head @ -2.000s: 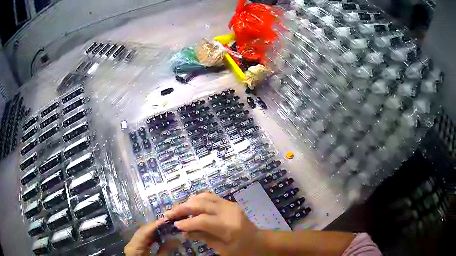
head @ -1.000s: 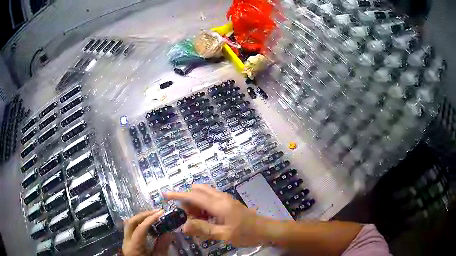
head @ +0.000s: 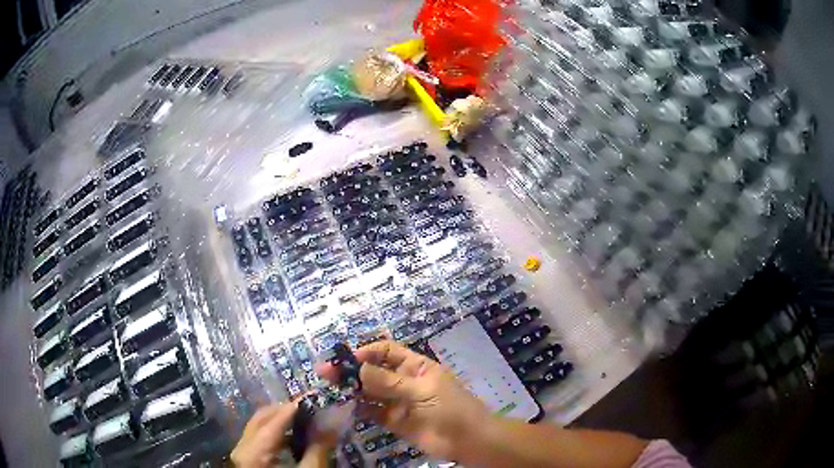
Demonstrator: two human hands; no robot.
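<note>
My right hand (head: 402, 388) holds a small black part (head: 344, 366) between thumb and fingers, over the near end of the small-part tray. My left hand (head: 270, 439), partly cut off by the bottom edge, holds a dark unit (head: 302, 425) just left of it. The two pieces are apart. The small-part tray (head: 361, 224) holds dense rows of black parts under shiny plastic. A smartphone (head: 475, 366) with a bright screen lies on its near right part, beside my right wrist.
Larger white-and-black units (head: 142, 288) fill a clear tray at left. A tall glittering pile of blister trays (head: 640, 174) stands at right. A red plastic bag (head: 457, 46), yellow bar (head: 425, 101) and green bag (head: 343, 96) lie at the back. An orange-yellow piece (head: 533, 264) lies right of the small-part tray.
A second ago my left hand held a black unit with my right fingers open beside it. Now my right hand has a small black part, and the left-hand unit is turned more upright.
</note>
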